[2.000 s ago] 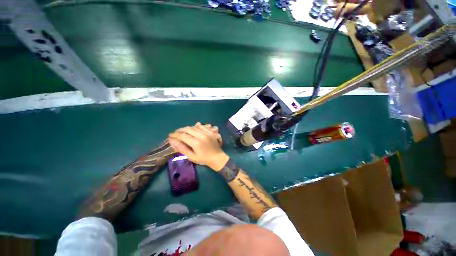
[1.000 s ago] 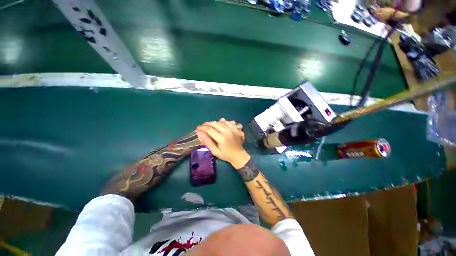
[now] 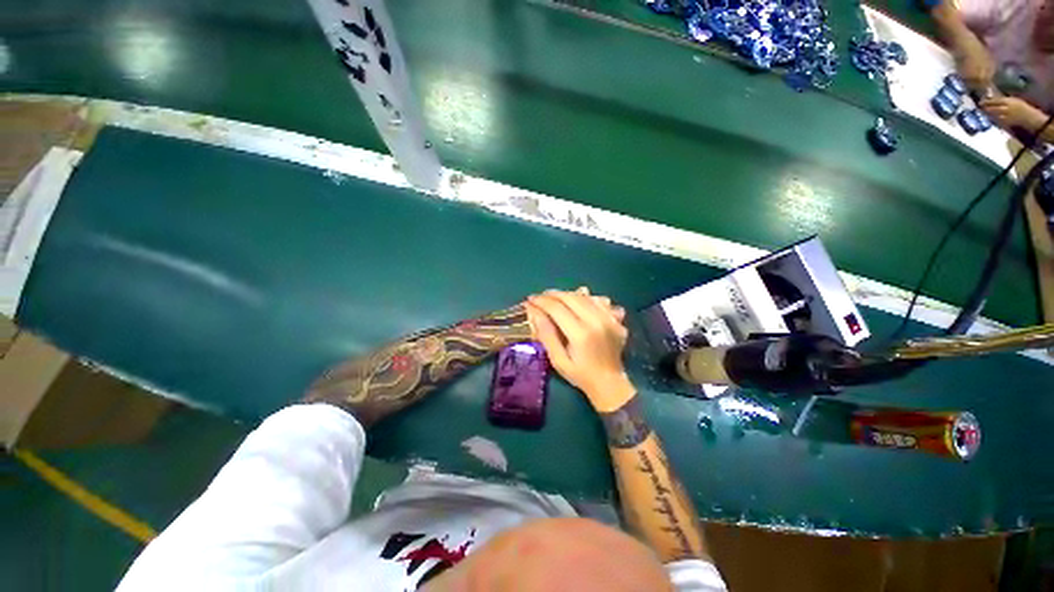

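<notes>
My right hand (image 3: pixel 584 345) lies over my left hand (image 3: pixel 616 315) just above the green bench top. Only a bit of my left hand shows past the right fingers. Whether anything is under or inside the hands is hidden. A purple-lit smartphone (image 3: pixel 519 387) lies on the bench just below the hands. To their right, a thick black power screwdriver (image 3: pixel 792 363) with a tan grip lies across the near side of a white and grey screw feeder (image 3: pixel 719 310). Neither hand touches the screwdriver or the feeder.
A red and gold can (image 3: pixel 915 434) lies on its side at the right. A whitish rail (image 3: pixel 543 211) and a pale post (image 3: pixel 387 93) stand behind the hands. Blue-silver parts (image 3: pixel 763 35) lie in a pile beyond. Another person's hands (image 3: pixel 994 98) are at the upper right.
The view has swung left, so the bench things sit further right and lower. My hands stay one over the other. Another person's hands now show more clearly at the upper right.
</notes>
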